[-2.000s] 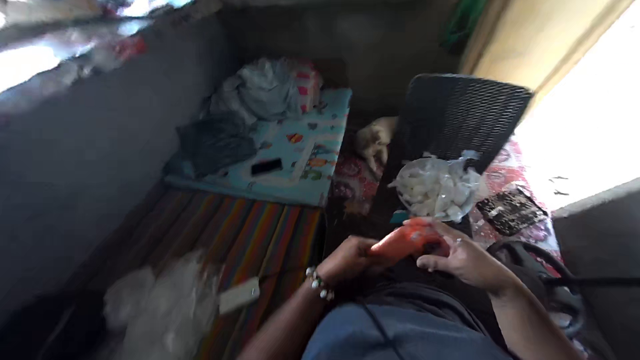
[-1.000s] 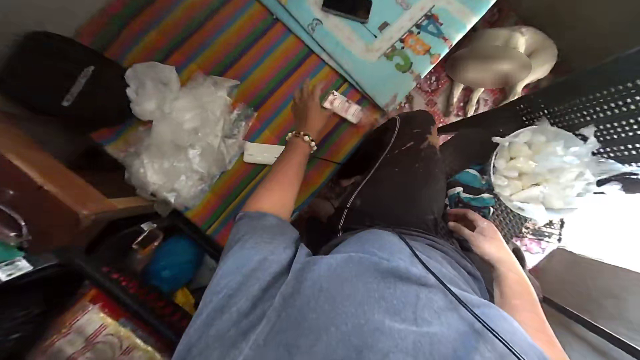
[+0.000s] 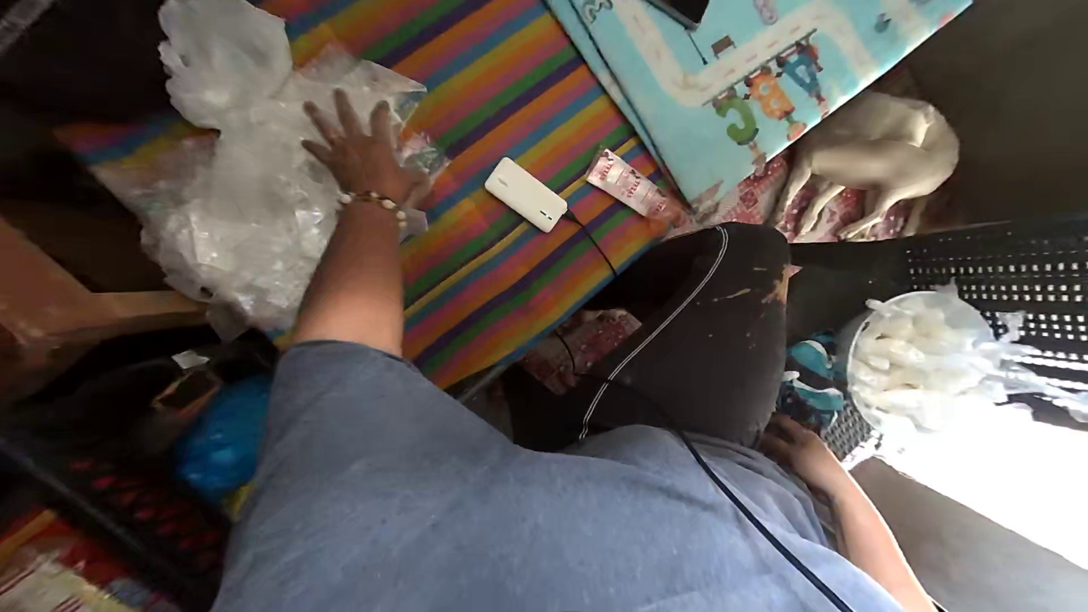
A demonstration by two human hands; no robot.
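My left hand [image 3: 365, 153], a beaded bracelet at its wrist, lies with fingers spread on a heap of clear plastic bags [image 3: 255, 170] on the striped mat. To its right on the mat are a white power bank or phone [image 3: 525, 194] with a black cable, and a small printed plastic packet [image 3: 627, 184] in pink and white. My right hand [image 3: 790, 446] rests low beside my thigh, its fingers partly hidden; whether it holds anything cannot be told. Near it stands a round tub [image 3: 858, 374] lined with plastic and filled with whitish pieces [image 3: 909, 357].
A light blue printed foam mat [image 3: 680, 51] with a dark phone [image 3: 684, 10] lies at the top. A pale dog [image 3: 884, 153] is curled at the upper right. A black perforated plastic chair [image 3: 1020, 263] is behind the tub. A blue bag [image 3: 225, 438] sits at the lower left.
My left hand has moved left, from beside the printed packet onto the plastic bags, and the packet lies on the striped mat. Two seconds ago both hands were together at an orange-red item.
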